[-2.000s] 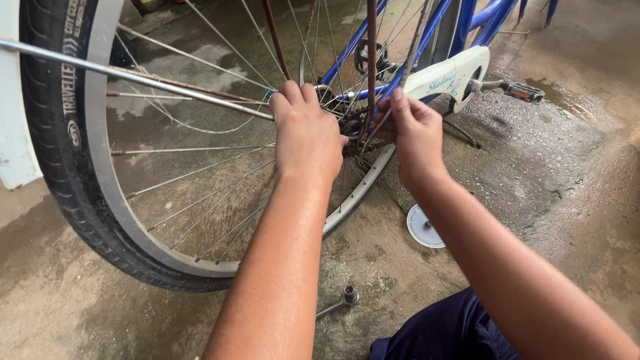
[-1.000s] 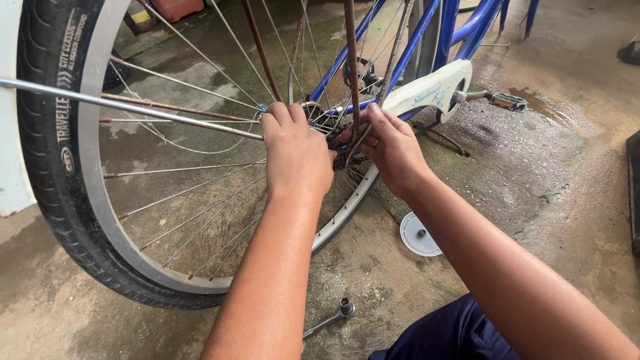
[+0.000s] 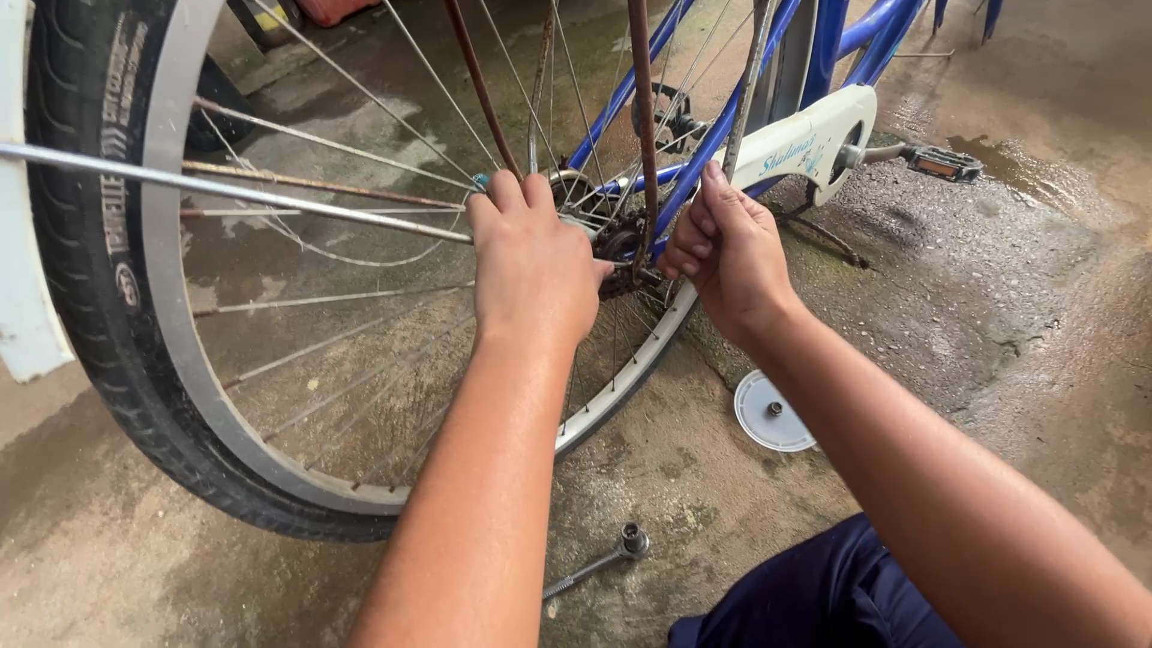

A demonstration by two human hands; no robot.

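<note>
The spoked bicycle wheel [image 3: 166, 351] with a black tire stands at the left, beside a blue frame [image 3: 702, 166]. At the hub, my left hand [image 3: 531, 256] is curled around parts by the wheel's axle; its fingertips and what they grip are mostly hidden. A rusty stay [image 3: 643, 117] comes down between my hands to the axle. Thumb up and fingers curled, my right hand [image 3: 729, 243] holds the lower end of a thin metal stay [image 3: 754, 81] just right of the hub. The dark sprocket [image 3: 621, 241] lies between the hands.
A white chain guard [image 3: 783, 148] and a pedal [image 3: 942, 165] are beyond my right hand. On the wet concrete floor are a white round lid [image 3: 772, 414] with a small metal part on it and a socket wrench [image 3: 594, 571]. A long metal rod [image 3: 270, 196] crosses the wheel.
My right hand has moved a little away from the axle, to the right, and its thumb now points up along the thin stay. My left hand stays at the hub.
</note>
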